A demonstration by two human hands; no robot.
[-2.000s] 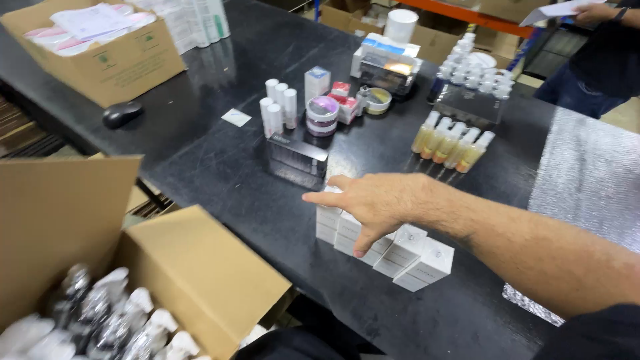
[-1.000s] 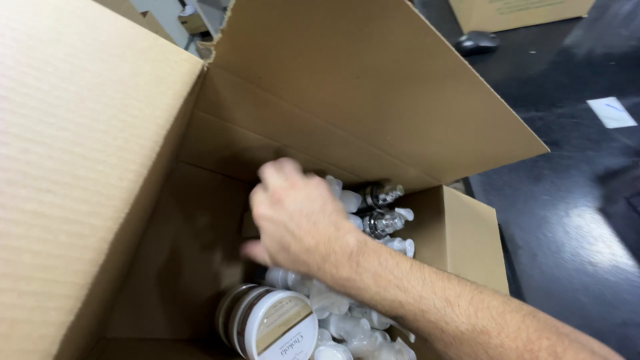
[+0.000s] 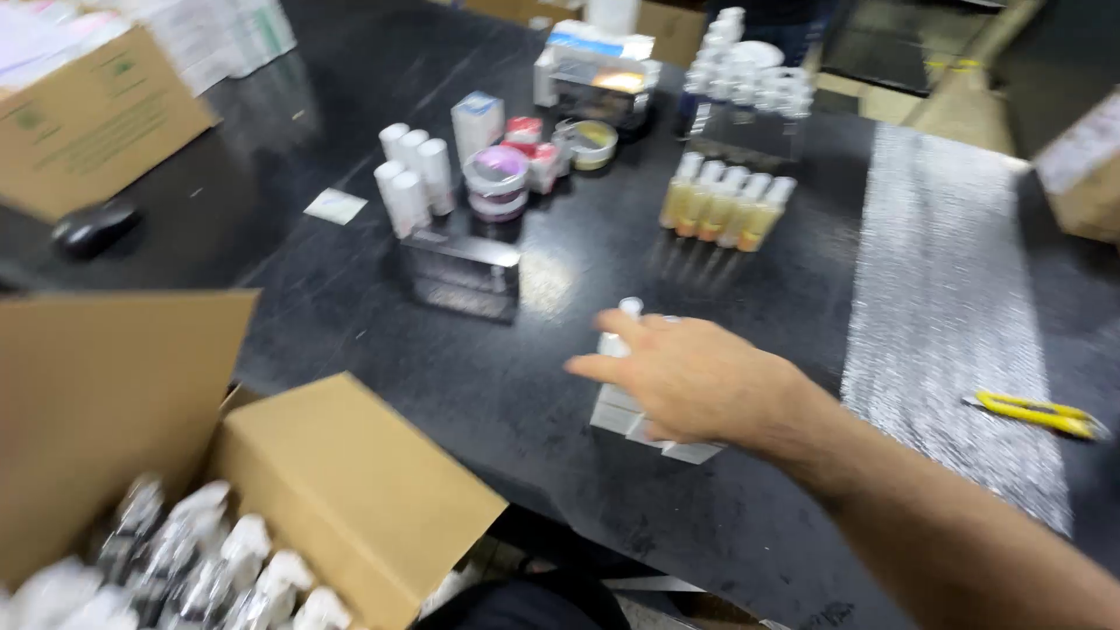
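Observation:
My right hand (image 3: 700,376) reaches in from the lower right over a small group of white boxes (image 3: 617,409) on the black table. Its fingers are partly spread and cover much of the boxes; whether they grip one is hidden. A small white round top (image 3: 630,306) shows just beyond the fingertips. My left hand is out of view. Behind the right hand stand several bottles of yellowish liquid (image 3: 722,206). To its left lies a dark glossy box (image 3: 464,271). An open cardboard box (image 3: 367,490) at lower left holds clear bottles with white tops (image 3: 249,551).
White tubes (image 3: 411,184), a purple-lidded jar (image 3: 497,179) and clear pump bottles (image 3: 744,83) stand farther back. A yellow utility knife (image 3: 1037,413) lies on silver bubble wrap (image 3: 945,306) at right. A black mouse (image 3: 96,229) sits near another cardboard box (image 3: 105,122).
One second ago my right hand was inside the open cardboard box; now it is over the white boxes on the table. The view has swung back to the table.

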